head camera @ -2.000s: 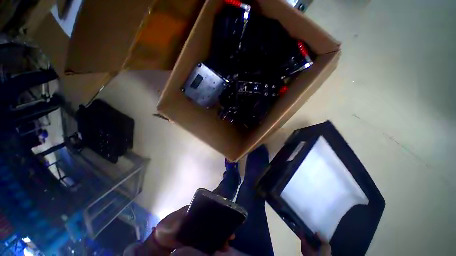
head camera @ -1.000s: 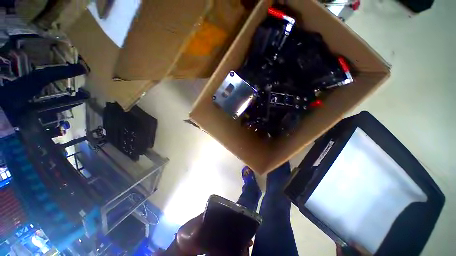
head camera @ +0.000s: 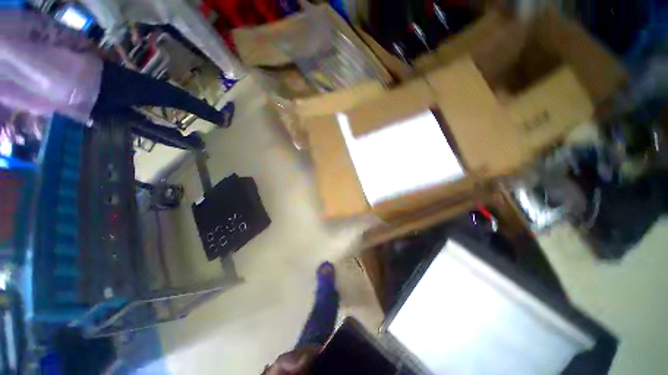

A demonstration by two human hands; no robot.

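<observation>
My left hand (head camera: pixel 294 362) is at the bottom edge, partly cut off and blurred, around a smartphone (head camera: pixel 354 351) with a dark screen. A black tray (head camera: pixel 602 353) with a white sheet (head camera: pixel 480 318) in it is at the lower right, cut off by the bottom edge. It overlaps an open carton (head camera: pixel 375 282) that holds dark fixtures (head camera: pixel 417 249) and a red handle (head camera: pixel 485 214); much of the carton is hidden. My right hand is not in view.
Open cartons (head camera: pixel 333 176) lie beyond the tray, one with a white paper (head camera: pixel 403 157). A black box (head camera: pixel 231 217) is at centre left above a metal frame (head camera: pixel 161 304). A person in pink (head camera: pixel 55 66) stands upper left. My shoe (head camera: pixel 326 275) is on the floor.
The view has swung, showing more cartons and a person at left. The tray now overlaps the carton of fixtures. My right hand has gone out of view; the phone is lower in the picture.
</observation>
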